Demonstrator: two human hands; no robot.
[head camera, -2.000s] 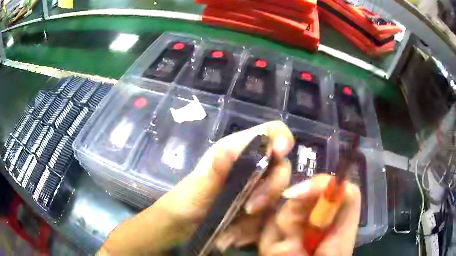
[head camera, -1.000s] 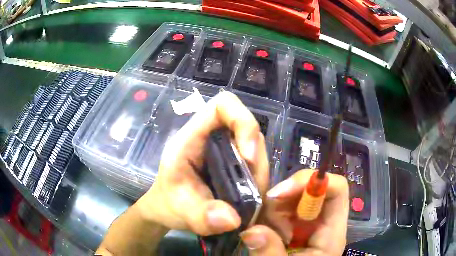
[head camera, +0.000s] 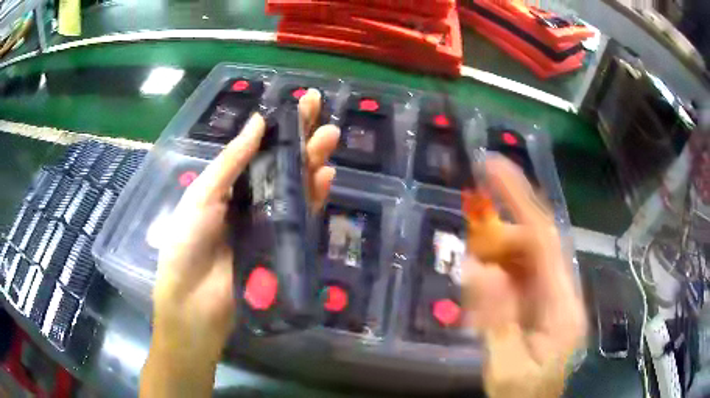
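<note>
My left hand (head camera: 204, 225) holds a black handset (head camera: 272, 210) upright, its back with a red dot facing me, above the left part of the clear blister tray (head camera: 557, 233). My right hand (head camera: 521, 272), blurred, holds a screwdriver (head camera: 484, 221) with an orange handle; its dark shaft points up and is blurred. The tray holds several black handsets with red dots, such as one in the front row (head camera: 349, 256) and one in the back row (head camera: 360, 140). The held handset and my left hand hide part of the tray's left pockets.
Stacked black units (head camera: 58, 225) stand left of the tray. Orange-red trays (head camera: 366, 35) are stacked beyond the green surface (head camera: 101, 70). A smartphone (head camera: 613, 322) lies to the right, near white cables and a power strip (head camera: 662, 342).
The handset has turned so its red-dotted back shows, and my left hand has moved left and up. My right hand has moved up with the screwdriver. The view has shifted.
</note>
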